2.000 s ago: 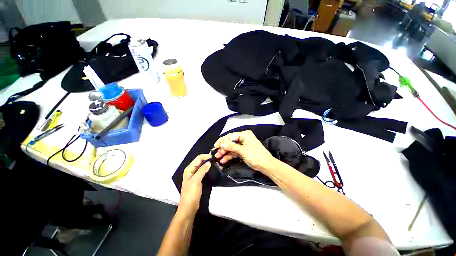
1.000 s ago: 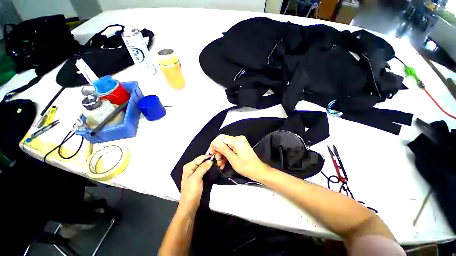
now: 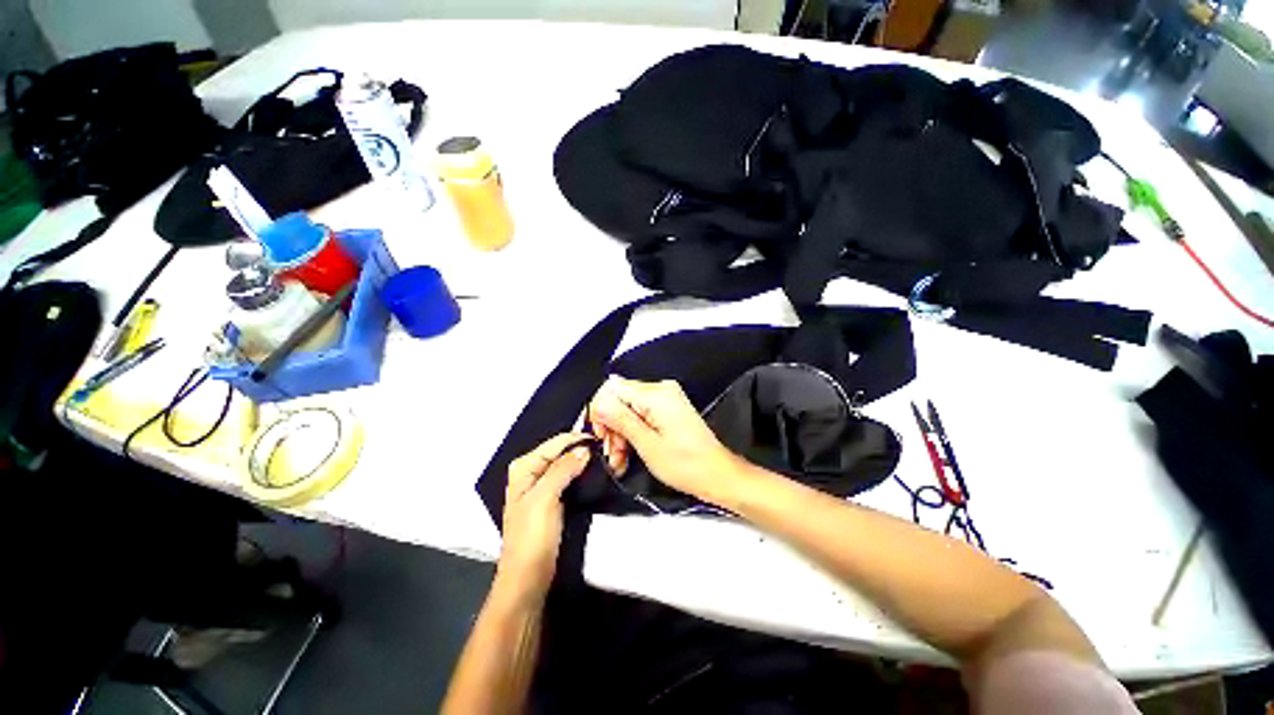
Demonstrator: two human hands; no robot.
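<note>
A black bag panel [image 3: 799,419] with a paler grey-black lining lies in front of me at the table's near edge. A thin pale zipper line [image 3: 836,380] runs along its edge. My left hand [image 3: 542,489] pinches the panel's black edge between thumb and fingers. My right hand [image 3: 654,436] pinches the same edge close beside it, the fingertips of both hands almost touching. What lies between the fingertips is too small to tell. A black strap [image 3: 552,398] runs up and right from the panel's left side.
A large black heap [image 3: 894,182] lies behind the panel, more black fabric [image 3: 1229,461] at right. Red-and-dark slim tools [image 3: 945,458] lie right of the panel. At left are a blue tray [image 3: 366,328], tape roll [image 3: 302,454], blue cup [image 3: 421,302], yellow jar [image 3: 477,196] and white bottle [image 3: 377,133].
Since two seconds ago the view has shifted slightly, so the table things sit a little higher. Both hands stay at the same edge, with small finger movements. The panel's lining shows more openly.
</note>
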